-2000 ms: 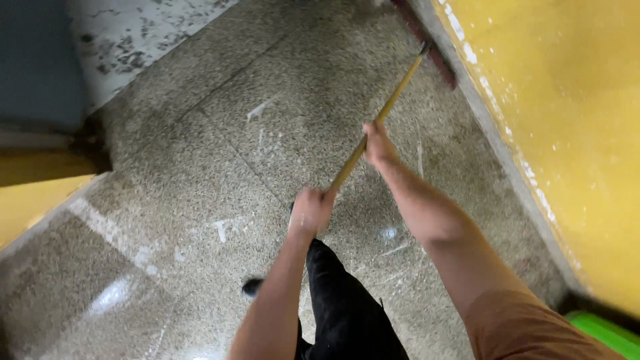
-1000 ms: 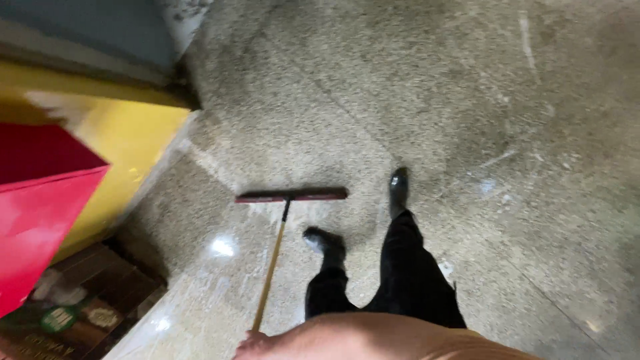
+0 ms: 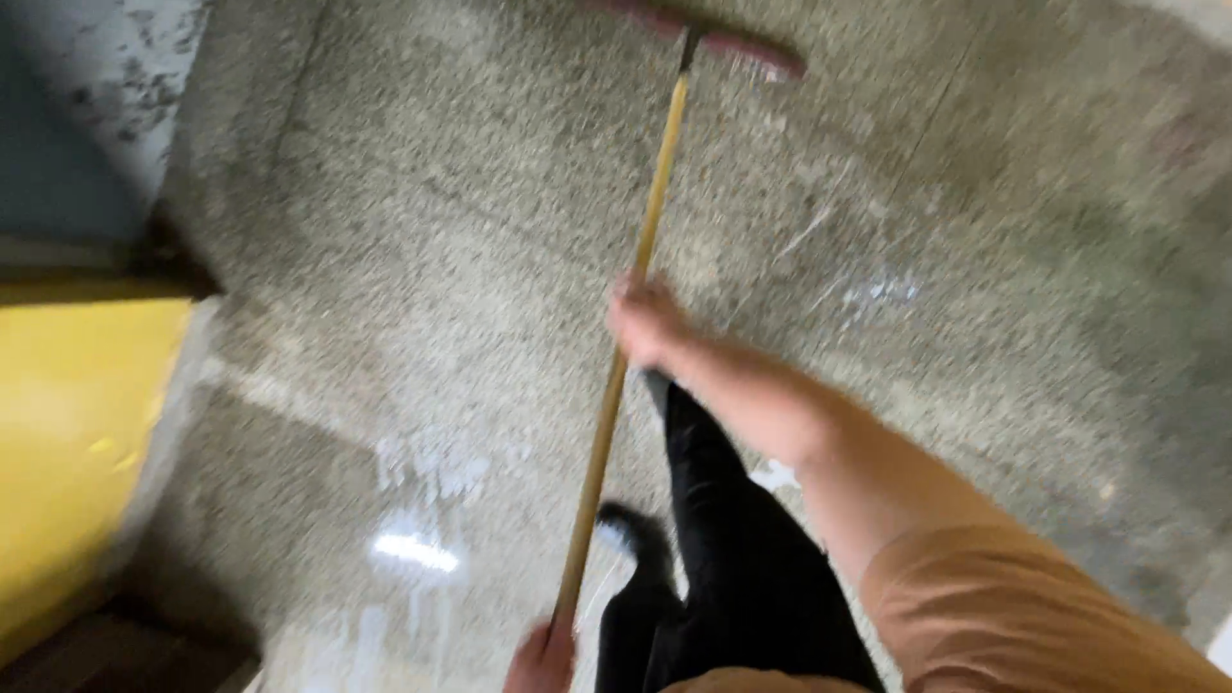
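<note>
A long wooden handle (image 3: pixel 602 433) runs from the bottom of the head view up to a wide dark red floor squeegee head (image 3: pixel 751 50), which lies on the wet speckled floor at the top. Around the middle of the handle my right hand (image 3: pixel 647 313) is closed, its arm reaching in from the lower right. My left hand (image 3: pixel 542 659) grips the handle's near end at the bottom edge, partly cut off by the frame. The squeegee head's left part is blurred and meets the top edge of the view.
A yellow wall (image 3: pixel 77 423) with a grey base edge stands at the left. Below it is a dark brown object (image 3: pixel 135 650). My legs in black trousers (image 3: pixel 731 558) and a dark boot (image 3: pixel 635 534) are below the handle. The floor (image 3: pixel 433 318) shines wet.
The squeegee head, close by my boots a second ago, is now farther out at the top. Both hands now show on the handle. The red box seen at the left is out of view.
</note>
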